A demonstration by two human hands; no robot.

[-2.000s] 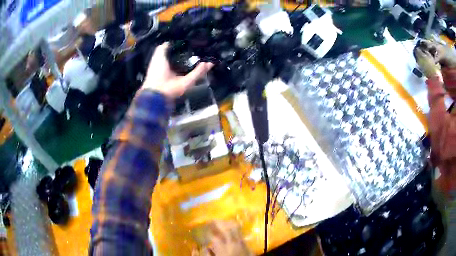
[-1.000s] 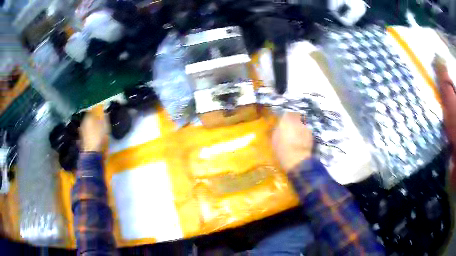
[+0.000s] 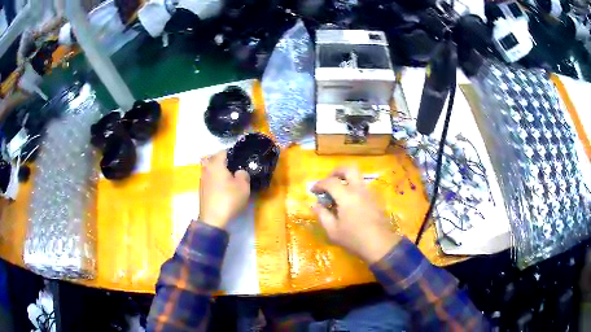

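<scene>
My left hand [image 3: 222, 192] holds a round glossy black housing [image 3: 254, 159] above the taped bench, left of centre. My right hand [image 3: 353, 211] holds a small silver-white wired module [image 3: 323, 196] between thumb and fingers, right of the housing and apart from it. A thin lead trails from it to the right. Another black housing [image 3: 228, 111] sits just behind the held one. The screw feeder [image 3: 354, 97] stands behind my right hand. The electric screwdriver [image 3: 437, 91] hangs nose down to the right of the feeder, with its black cable [image 3: 443, 155] crossing in front.
Several black housings [image 3: 118, 155] sit at the left, beside stacked clear trays [image 3: 63, 201]. A clear bag [image 3: 289, 84] stands left of the feeder. The module pile [image 3: 459, 181] lies right of my right hand, on a cardboard sheet [image 3: 496, 241]. A parts tray [image 3: 534, 149] is at far right.
The view has shifted left. My left hand has moved from the housings at the left to the centre, now holding one. My right hand has moved off the module pile with a module.
</scene>
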